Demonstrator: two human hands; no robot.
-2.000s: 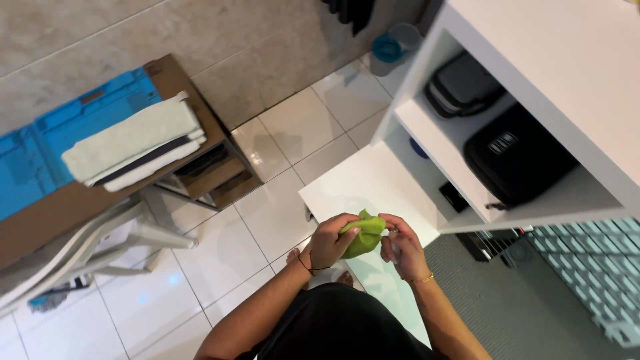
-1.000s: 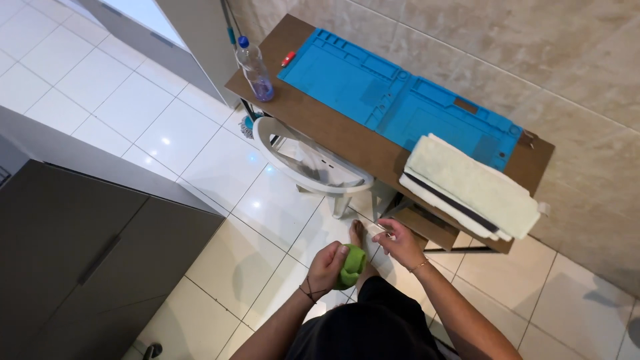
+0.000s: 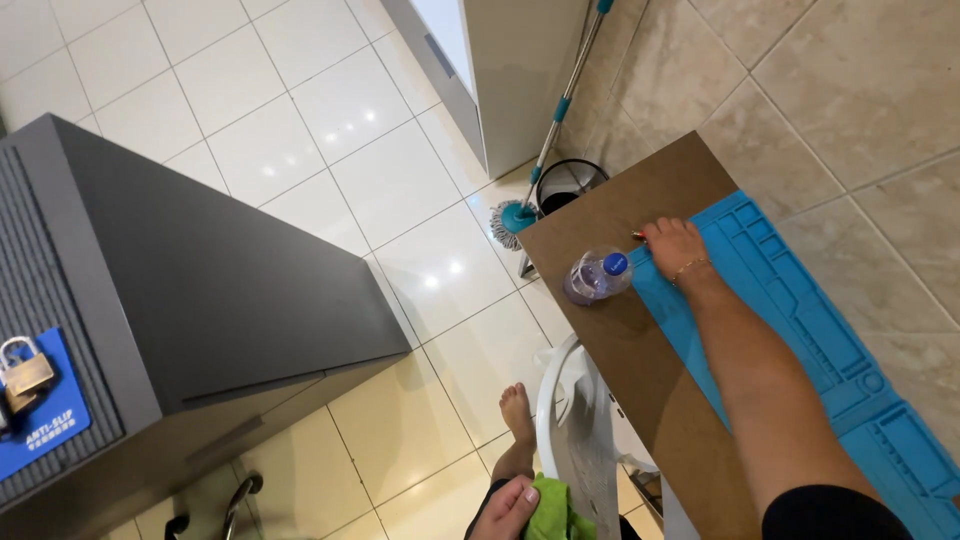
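My left hand (image 3: 510, 510), low in the view, grips a green cloth (image 3: 556, 511) that hangs beside the white plastic chair. My right hand (image 3: 675, 247) reaches across the blue silicone work mat (image 3: 795, 300) to its far corner on the brown table (image 3: 645, 375). Its fingers close around a small red object (image 3: 639, 235), of which only one end shows; what it is cannot be told. Left of that hand, on the tabletop, stands a clear plastic bottle (image 3: 596, 276) with a blue cap and purplish liquid.
A white plastic chair (image 3: 551, 405) stands against the table's near side. Beyond the table are a spin mop (image 3: 516, 217) and a dark bucket (image 3: 571, 180). A dark grey cabinet (image 3: 225, 285) is at left, with a brass padlock (image 3: 28, 375) on a blue card. A bare foot (image 3: 516, 409) is on the tiles.
The view has swung far toward the table's bottle end. My right hand has left the area near the cloth and reached onto the table, around the red object. My left hand still holds the green cloth.
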